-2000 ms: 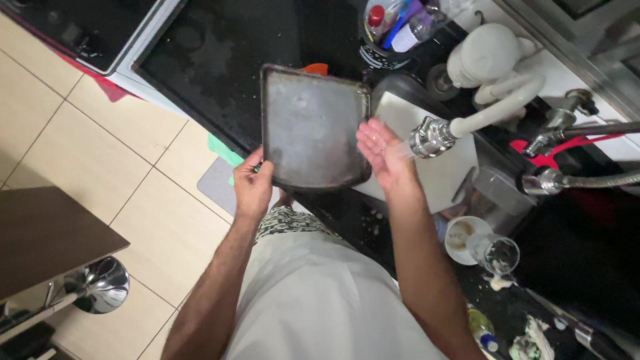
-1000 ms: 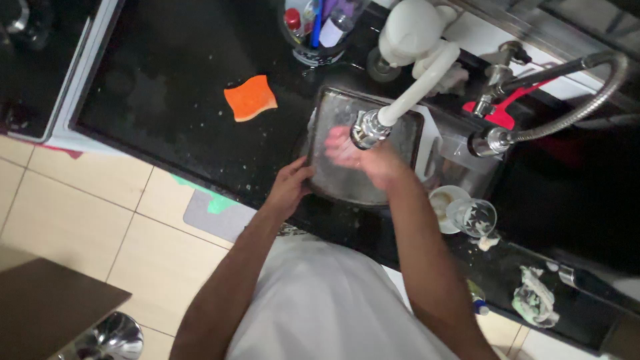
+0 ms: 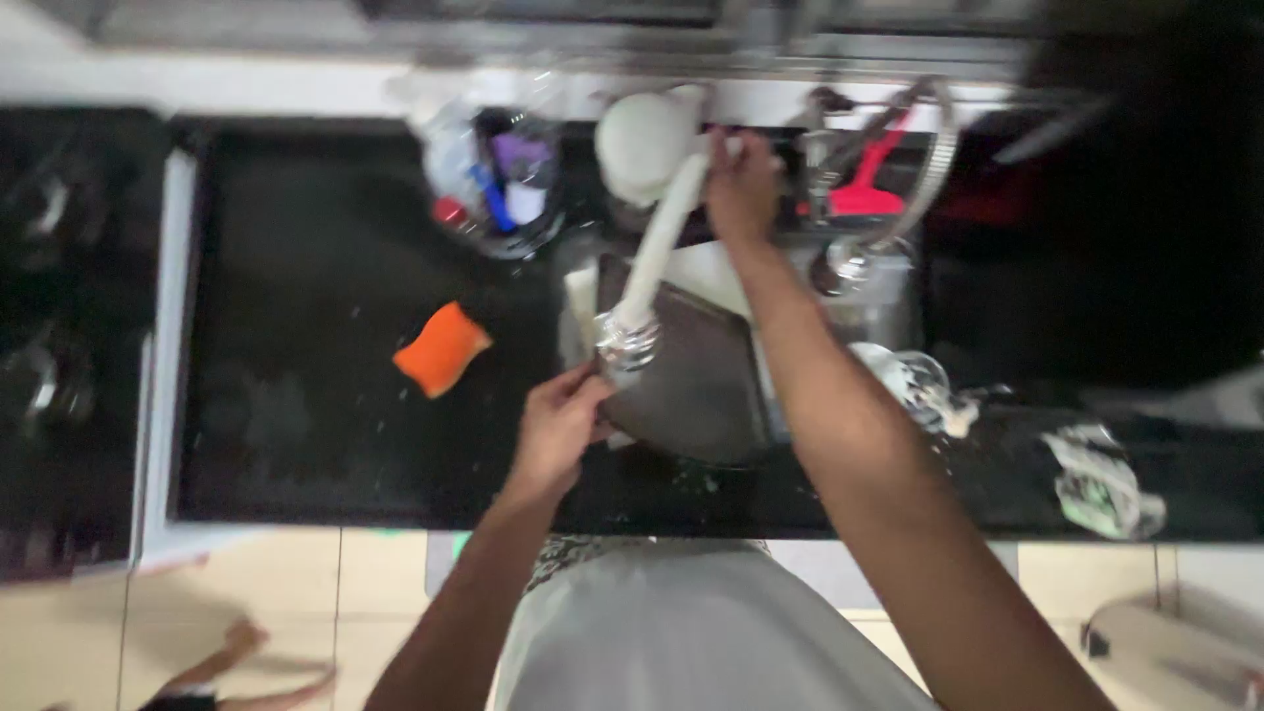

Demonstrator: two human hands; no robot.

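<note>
My left hand [image 3: 561, 423] grips the left edge of a dark metal baking tray [image 3: 691, 385], which is tilted over the sink below the faucet. The faucet's white spout [image 3: 664, 242] with its clear-and-chrome nozzle reaches over the tray. Behind it, my right hand [image 3: 743, 183] is at the base of the spout, beside the round white filter housing [image 3: 644, 148]. The fingers there are blurred, so whether they close on a part of the faucet is unclear. On the black counter to the left lies an orange sponge [image 3: 442, 350].
A clear container [image 3: 494, 197] of bottles stands at the back left. Right of the tray are a second tap's flexible metal hose [image 3: 938, 168], a red utensil [image 3: 867, 193], a glass [image 3: 920, 387] and a crumpled wrapper [image 3: 1101, 482]. Another person's arm [image 3: 212, 662] shows at the lower left.
My right hand has moved from over the tray to the base of the faucet. My left hand still holds the tray, now more tilted. The view has turned.
</note>
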